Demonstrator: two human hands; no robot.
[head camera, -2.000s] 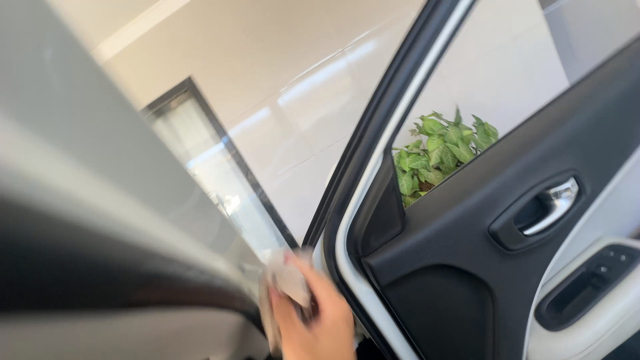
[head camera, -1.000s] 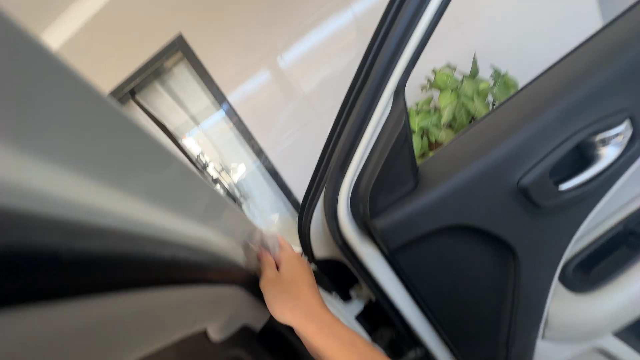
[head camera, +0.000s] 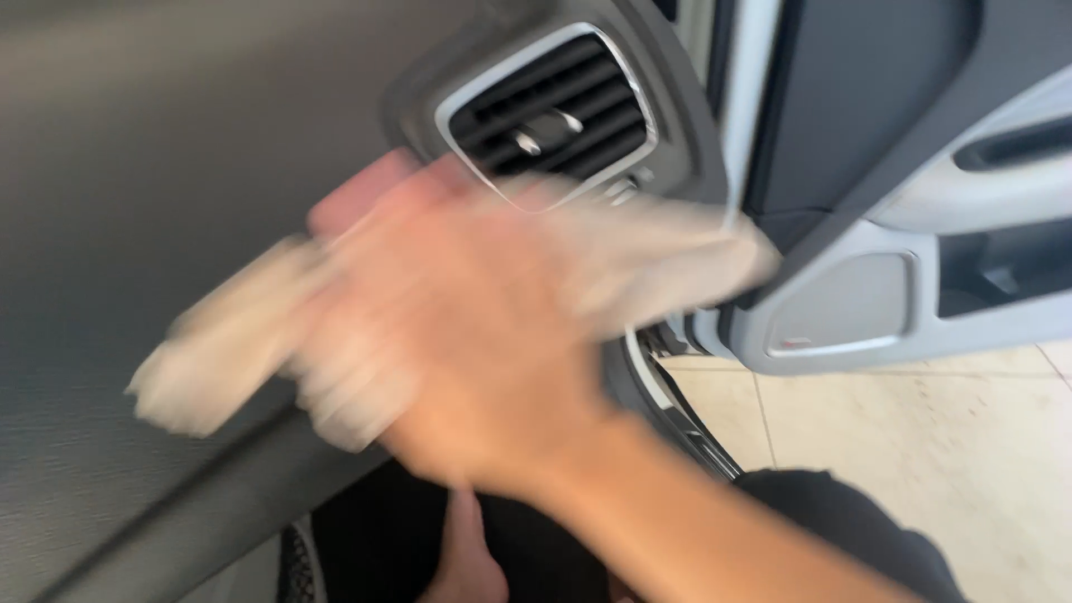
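Note:
My right hand (head camera: 469, 310), blurred by motion, reaches in from the lower right with its fingers on a crumpled, light beige cloth (head camera: 670, 260). Folds of the cloth stick out on both sides of the hand. Hand and cloth are over the dark dashboard panel (head camera: 209, 142), just below the silver-rimmed air vent (head camera: 548, 117) and partly covering its lower rim. At the bottom edge a patch of bare skin shows against black fabric; I cannot tell whether it is my left hand or a foot.
On the right is the opened car door (head camera: 879, 109), with a speaker cover (head camera: 842, 306) and a storage pocket (head camera: 1005, 268). Light floor tiles (head camera: 921, 427) lie below it. Black clothing (head camera: 846, 519) covers a knee at the lower right.
The view has swung down from the windshield and door window to the dashboard's side vent. My right hand has moved from the windshield's lower corner to the dashboard panel, holding the cloth.

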